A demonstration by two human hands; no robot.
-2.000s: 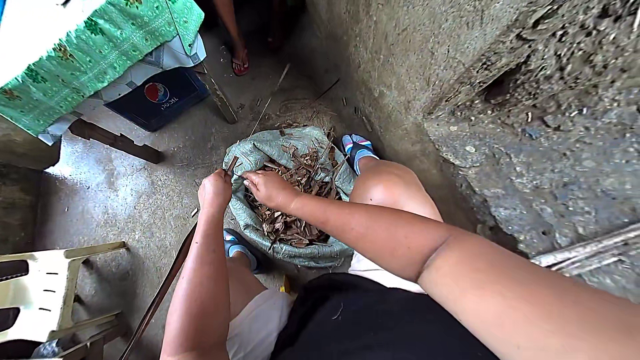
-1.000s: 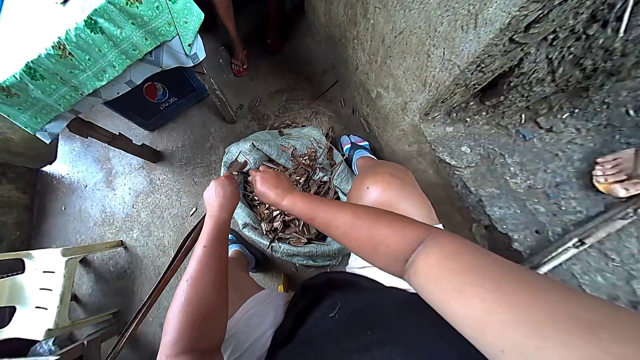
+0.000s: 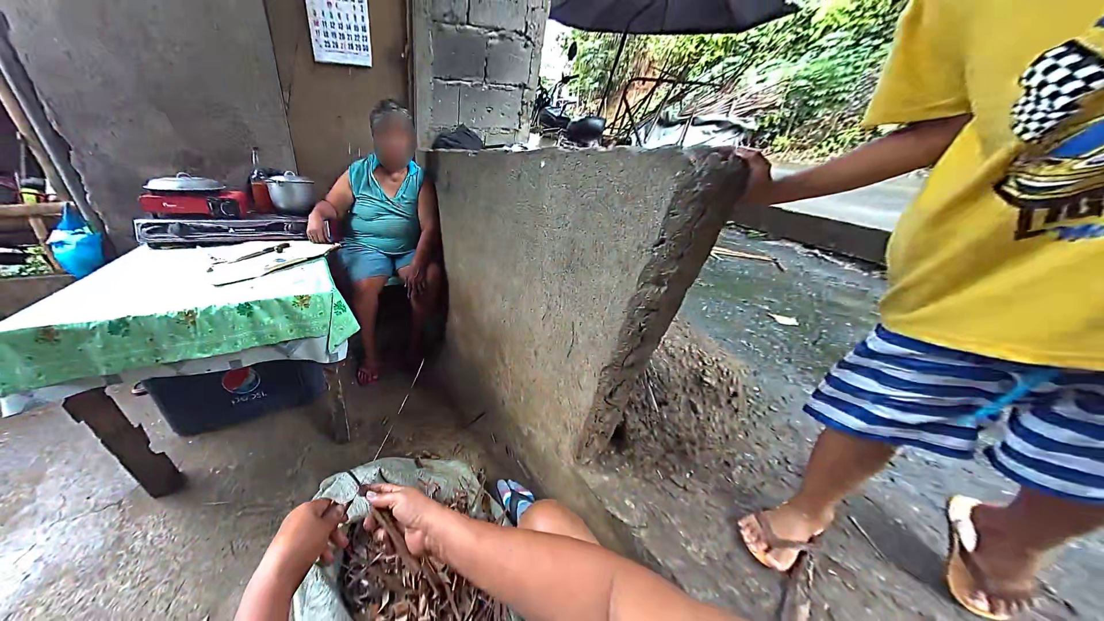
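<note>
A woven sack (image 3: 315,595) full of dry brown strips (image 3: 405,586) stands between my legs at the bottom of the head view. My left hand (image 3: 306,530) is over the sack's left rim, its fingers closed around a thin dark strip. Close beside it, my right hand (image 3: 405,517) grips a brown strip (image 3: 392,533) that slants down over the sack. A thin pale strand rises from near the hands toward the wall. Whether both hands hold one and the same strip, I cannot tell.
A table with a green-edged cloth (image 3: 172,315) stands left, a dark crate (image 3: 237,397) under it. A seated person (image 3: 385,216) is beyond. A low concrete wall (image 3: 552,285) runs ahead; at right a person in a yellow shirt (image 3: 975,259) touches its end.
The view has tilted up strongly. The person at right, of whom only a foot showed one second ago, is now largely in view. My hands stay close together over the sack.
</note>
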